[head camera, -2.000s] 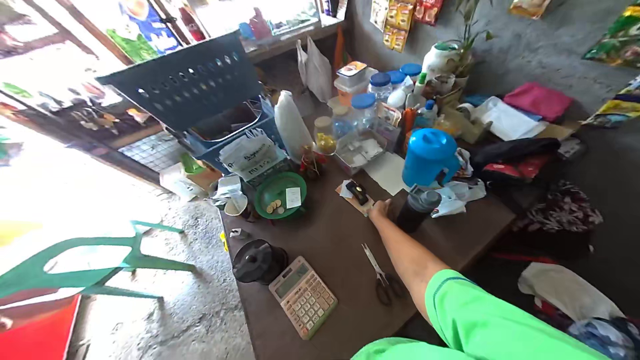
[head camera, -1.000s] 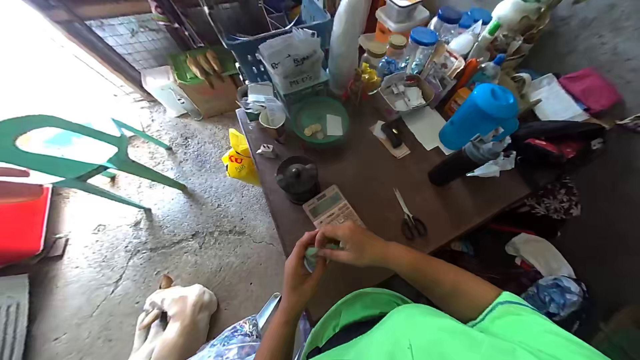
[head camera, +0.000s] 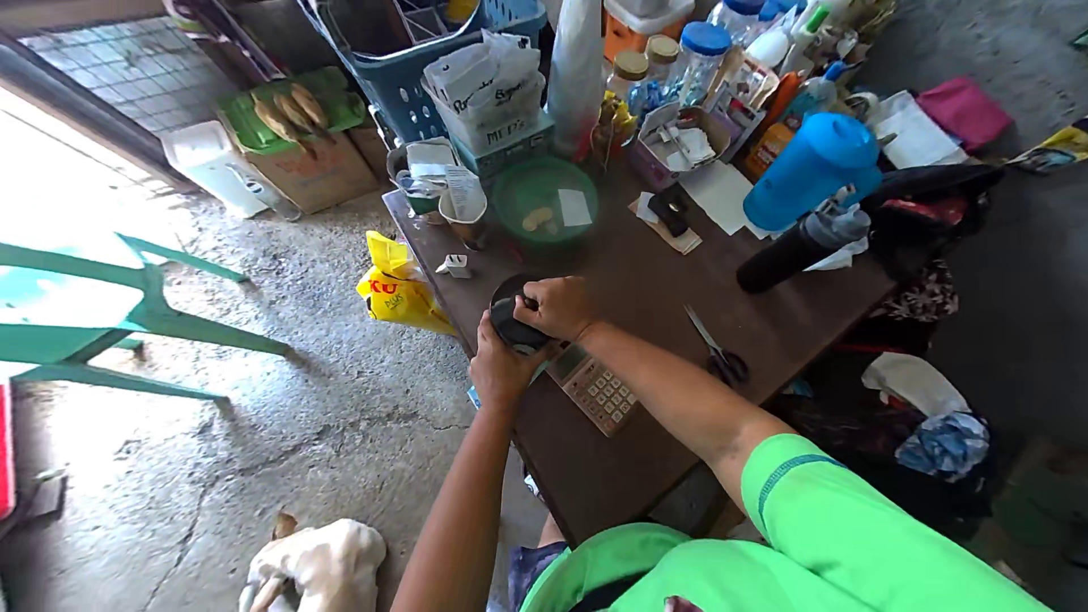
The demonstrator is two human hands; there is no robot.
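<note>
Both hands are on a round black container (head camera: 512, 325) near the left edge of the brown table. My left hand (head camera: 501, 361) holds its near side, with the fingers along its rim. From the right, my right hand (head camera: 557, 308) grips a small dark part on its top. A thin green edge shows below my left palm; what it belongs to is hidden. Just below the hands lies a calculator (head camera: 605, 395), its upper part close to my right wrist. Black-handled scissors (head camera: 718, 348) lie to the right of my right forearm.
A green plate (head camera: 544, 200), a paper-filled cup (head camera: 463, 208), a black bottle (head camera: 803, 248) and a blue jug (head camera: 812, 170) stand on the table. A yellow bag (head camera: 399, 289) hangs by its left edge. A green plastic chair (head camera: 153, 306) and a dog (head camera: 319, 565) are on the floor side.
One second ago both hands were together in front of the calculator around a small greenish item; now they are on the black container. Two seconds ago my right hand was at the dark object on papers.
</note>
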